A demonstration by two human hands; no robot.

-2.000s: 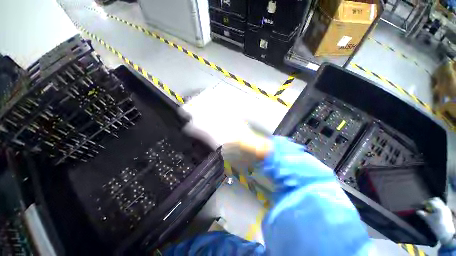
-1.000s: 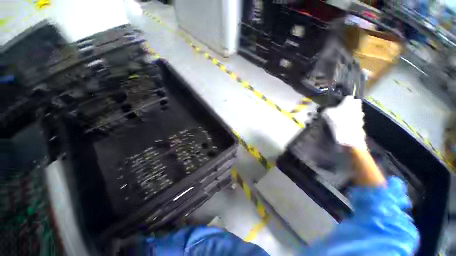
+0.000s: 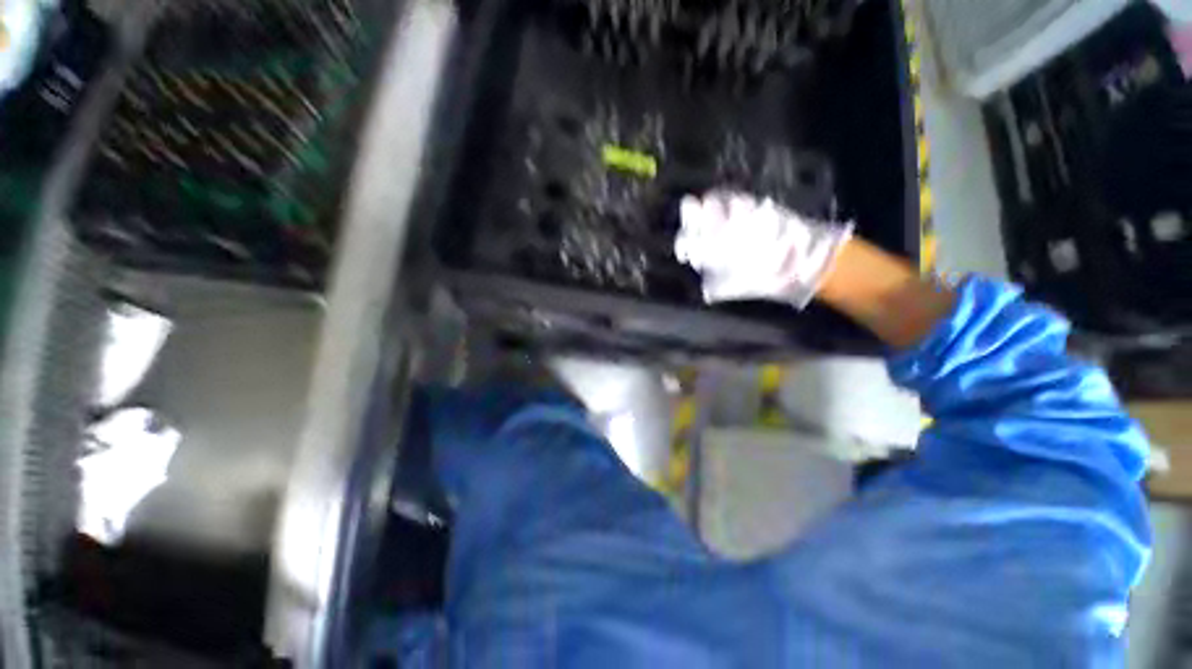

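Note:
My gloved right hand [image 3: 758, 248] reaches in from the right over a large black bin [image 3: 902, 144]. The glove is blurred, with its fingers bent, and I cannot tell whether they grip anything. Under and beside the hand a dark plate [image 3: 556, 150] lies in the bin, with rows of small pale dots and a bright yellow-green label [image 3: 629, 161]. Rows of pale metallic points show at the bin's far side. My left hand cannot be made out in the picture.
A long silvery rail [image 3: 353, 275] runs along the bin's left. Beyond it are a dark carrier with green parts [image 3: 209, 144] and a grey surface with white patches [image 3: 235, 392]. My blue clothing [image 3: 549, 510] fills the bottom. Black bins [image 3: 1098, 183] stand far right beyond yellow-black tape.
The view has swung left, bringing the rail and the green parts closer. My right hand has left the right-hand bin, where it held a dark piece, and is over the left-hand bin.

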